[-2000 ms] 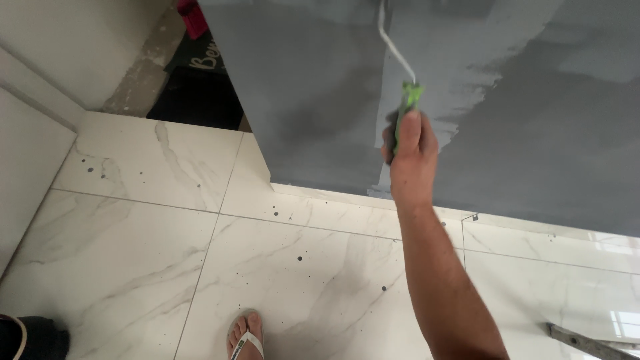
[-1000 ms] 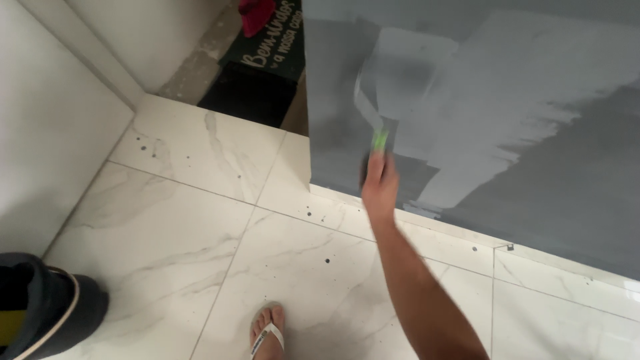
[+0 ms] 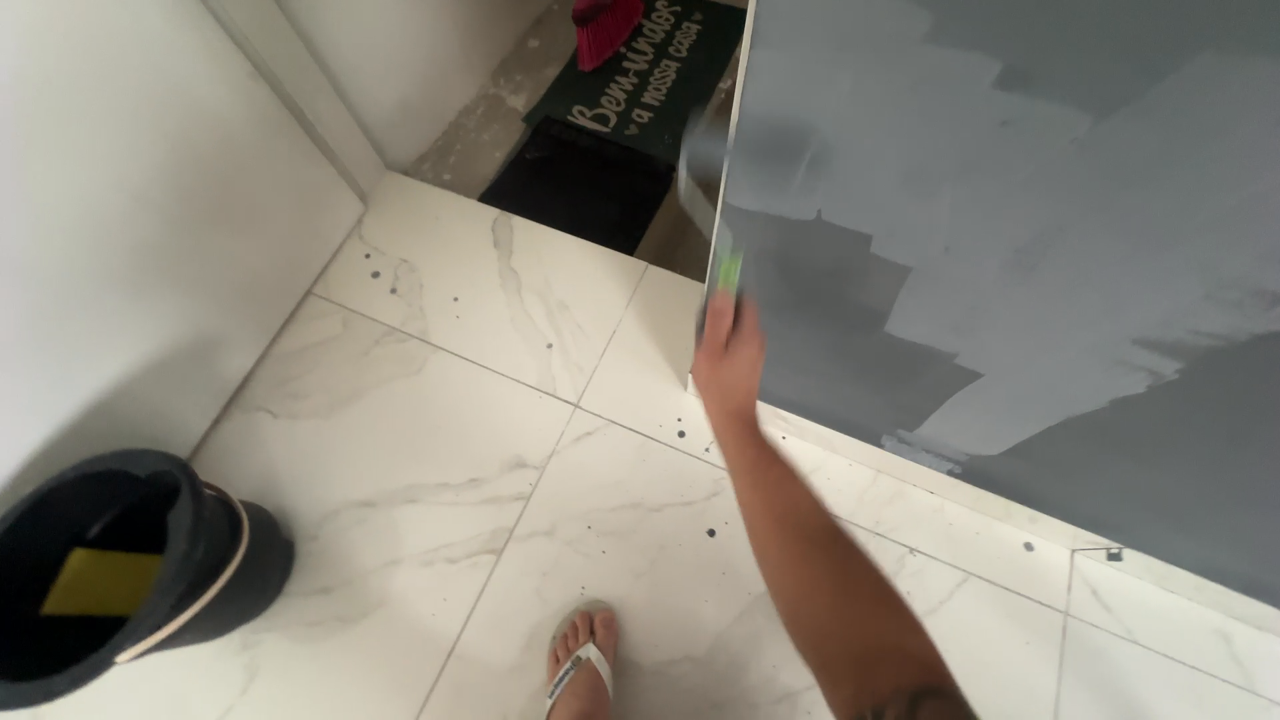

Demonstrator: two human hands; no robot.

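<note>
My right hand [image 3: 730, 350] is closed around the handle of a paint roller [image 3: 731, 270], green at its upper end. The roller's bent frame and head are blurred by motion, at the left edge of a grey-painted wall [image 3: 1100, 230]. Lighter and darker grey patches with ragged edges cover this wall, and a pale grey smear lies near its bottom edge. My hand is low on the wall, just above the white baseboard [image 3: 1000, 500]. My left hand is out of view.
A black bucket [image 3: 270, 560] with a pale handle and a yellow thing inside stands at lower left. Dark spots dot the marble-look floor tiles [image 3: 400, 400]. Beyond the wall's edge lie a green doormat [image 3: 665, 120] bearing writing, a black mat [image 3: 580, 185] and red broom bristles [image 3: 605, 35].
My right hand has moved left with the roller, from the wall's painted face to its left edge. The view has swung left, bringing in the bucket and more of the doormat.
</note>
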